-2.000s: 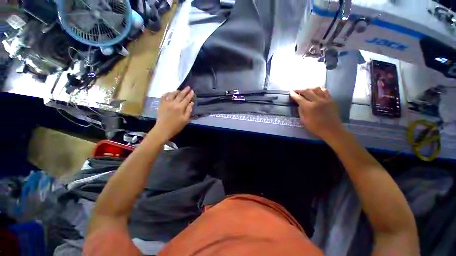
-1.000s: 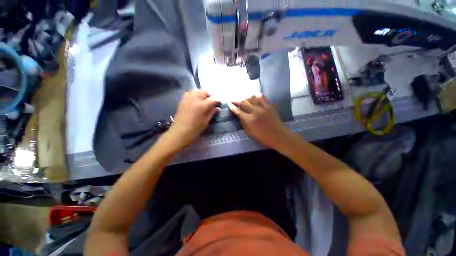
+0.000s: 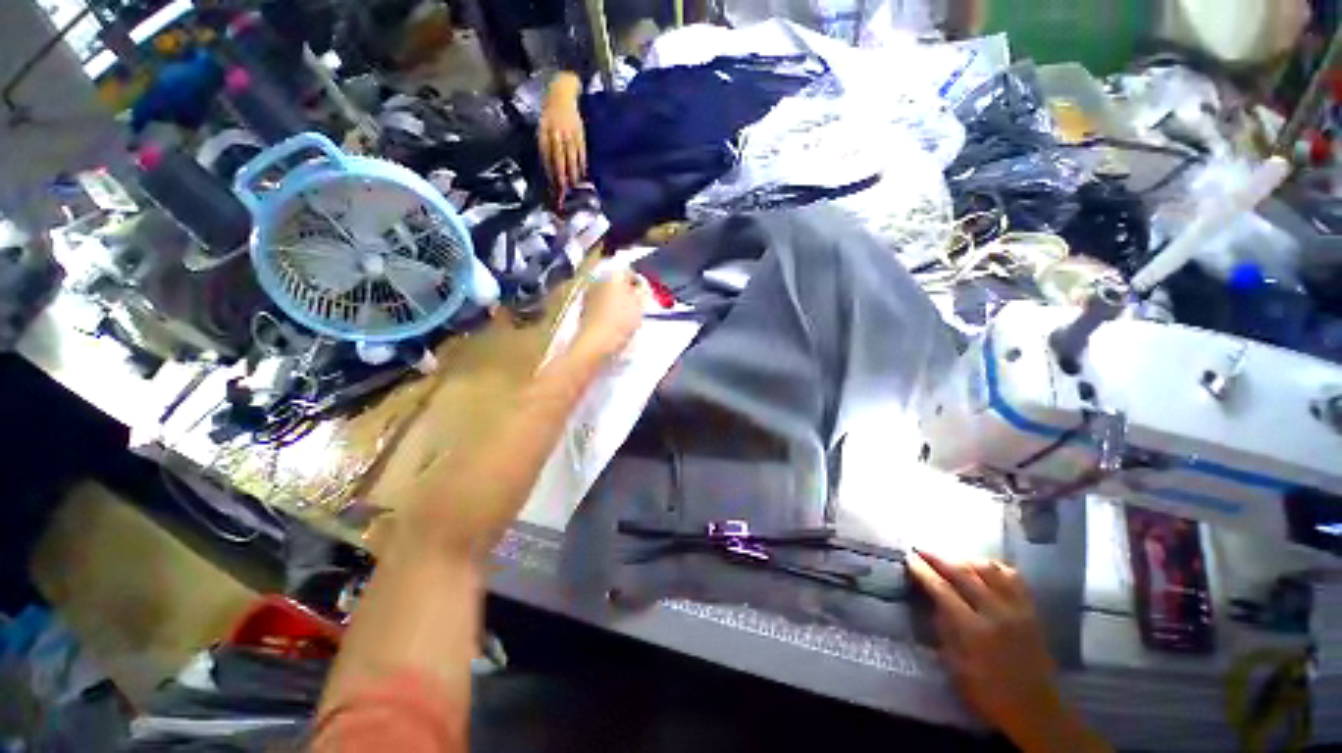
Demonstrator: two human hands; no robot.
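A dark grey garment panel (image 3: pixel 765 397) lies on the pale machine table, left of the sewing machine (image 3: pixel 1148 397). Two narrow black straps lie across its near part, with shiny purple-glinting buckles (image 3: pixel 736 540). My right hand (image 3: pixel 979 625) rests at the right ends of the straps, fingertips on the cloth; whether it grips them is unclear. My left hand (image 3: pixel 615 312) is stretched far forward over the white sheet (image 3: pixel 633 405), beside a small red thing (image 3: pixel 658 291). Its fingers are blurred, so a hold cannot be told.
A blue fan (image 3: pixel 368 250) and brown cardboard (image 3: pixel 442 412) are at left. A phone (image 3: pixel 1170 578) and blurred yellow loop handles (image 3: pixel 1269 699) are at right. Plastic bags (image 3: pixel 839 133) and dark cloth are heaped behind. Another person's hand (image 3: pixel 561 136) shows at the back.
The view has tilted up and swung left. My left hand has left the cloth near the needle area and reached far forward. My right hand is at the strap ends.
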